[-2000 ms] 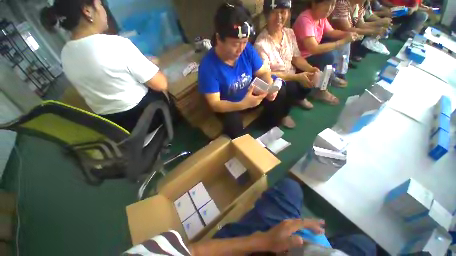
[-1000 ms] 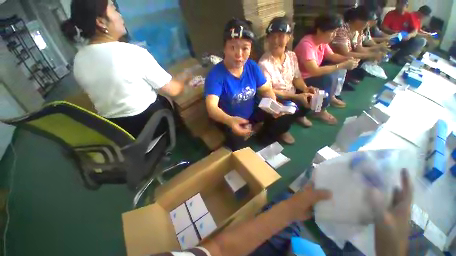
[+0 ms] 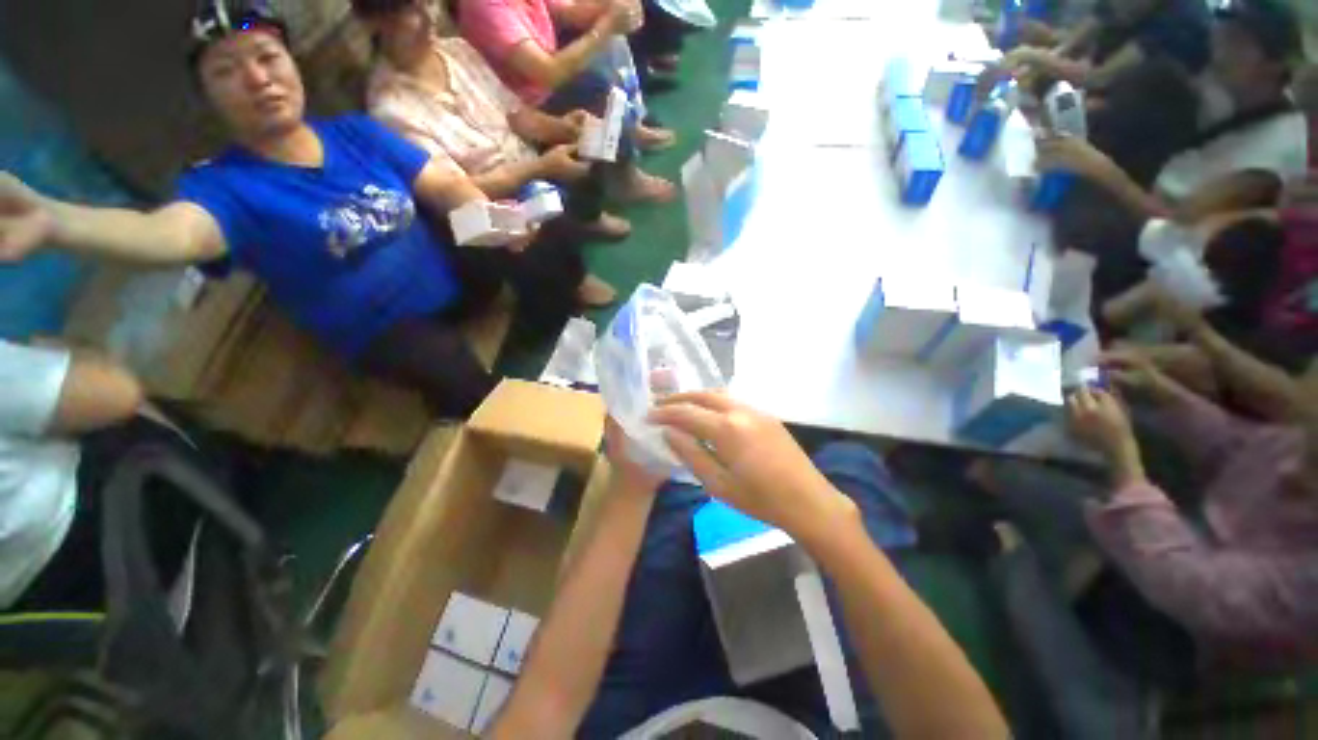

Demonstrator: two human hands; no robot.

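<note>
My left hand (image 3: 636, 455) and my right hand (image 3: 752, 455) hold a clear, crinkled plastic bag (image 3: 658, 347) with something whitish and blue inside, above my lap. The left hand is partly hidden behind the bag and the right hand. The right fingers are on the bag's near side. A white and blue retail box (image 3: 759, 607) stands on my lap below my hands, with a white flap hanging at its right side. An open brown shipping carton (image 3: 564, 542) stands left of my left forearm, with several closed white boxes in its bottom.
A long white table (image 3: 810, 217) bears white and blue boxes (image 3: 914, 321) and a blue row. People sit along both sides; one in a blue shirt (image 3: 333, 231) stretches an arm out. A black chair frame (image 3: 159, 564) is at the lower left.
The view has swung right, showing more people across the table. The bag, spread wide between my hands before, is now bunched smaller and held close in both. The box on my lap is now in view.
</note>
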